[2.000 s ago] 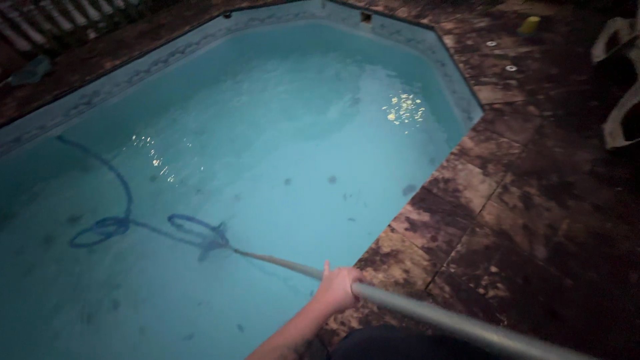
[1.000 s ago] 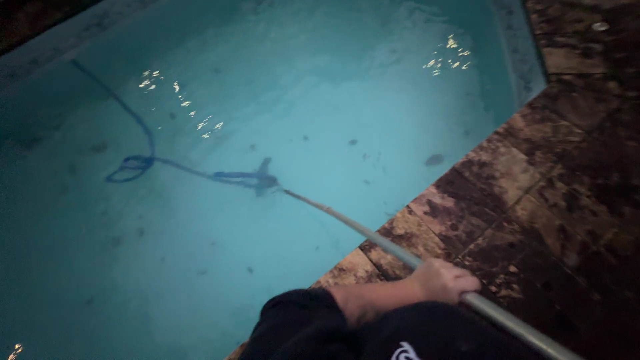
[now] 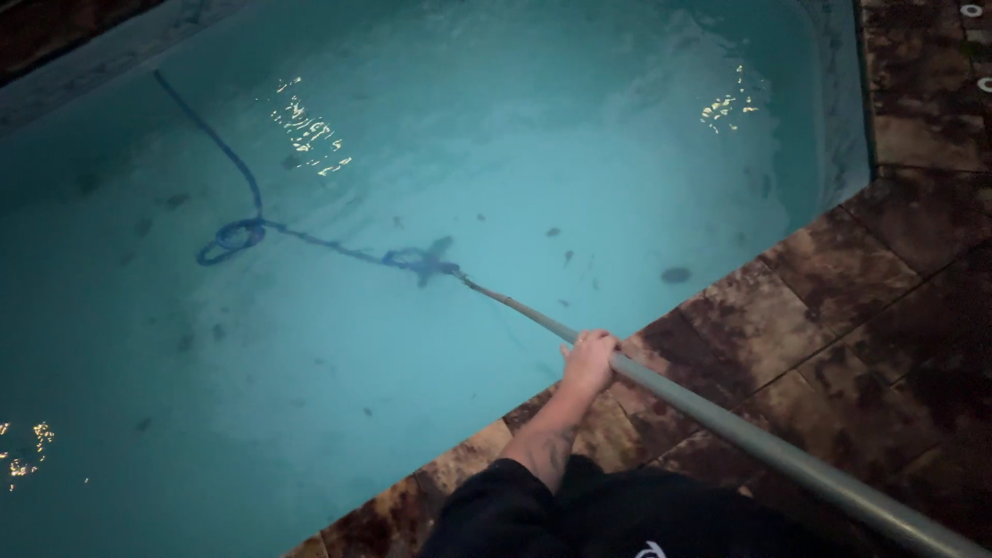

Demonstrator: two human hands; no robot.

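Note:
My left hand [image 3: 591, 361] is closed around a long metal pole [image 3: 744, 434], above the paved edge of a swimming pool. From the lower right the pole slants across my front and down into the water. At its far end is a dark pool vacuum head [image 3: 428, 262], blurred by the water. A blue hose [image 3: 221, 147] trails from there, loops once or more, and runs toward the far wall at the upper left. My right hand is out of view.
Dark patches of debris [image 3: 676, 275] show in the pool. Mottled stone paving [image 3: 783, 310] borders the near side and the right. The pool wall [image 3: 841, 101] rises at the right, and small white rings [image 3: 971, 10] lie on the paving at the upper right.
The view has tilted down and shifted. My left hand keeps its grip on the pole throughout. Whether the vacuum head has moved along the pool floor is not plain.

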